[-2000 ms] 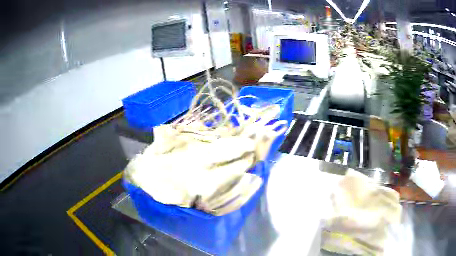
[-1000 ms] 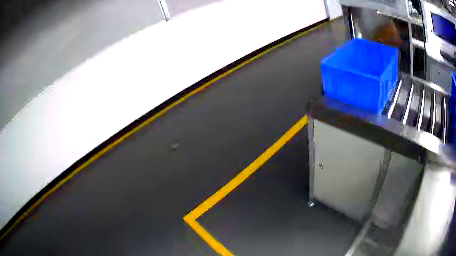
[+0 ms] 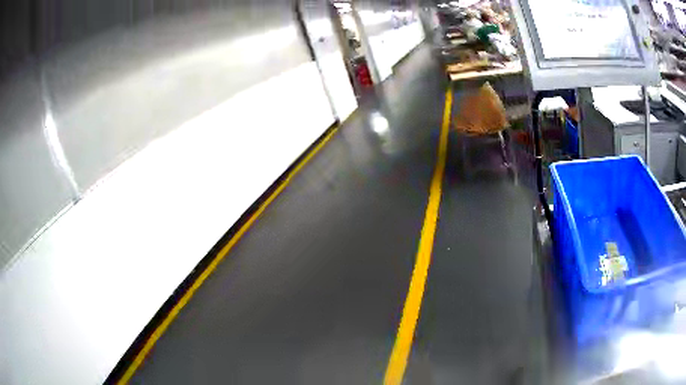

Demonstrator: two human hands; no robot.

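Neither of my hands is in the picture. The nearest thing in front of me is an open blue plastic bin at the lower right, on a pale, glaring surface. A small yellowish and white piece, perhaps paper or a label, shows inside the bin. The bin's lower right part is washed out by glare.
A grey aisle floor runs ahead between yellow lines, with a white wall on the left. A framed board or screen stands behind the bin. A brown chair and a heaped table stand further off.
The view has moved forward and turned along the aisle. The bins of cream pieces and the conveyor seen earlier have left the picture. A blue bin is now close at the right.
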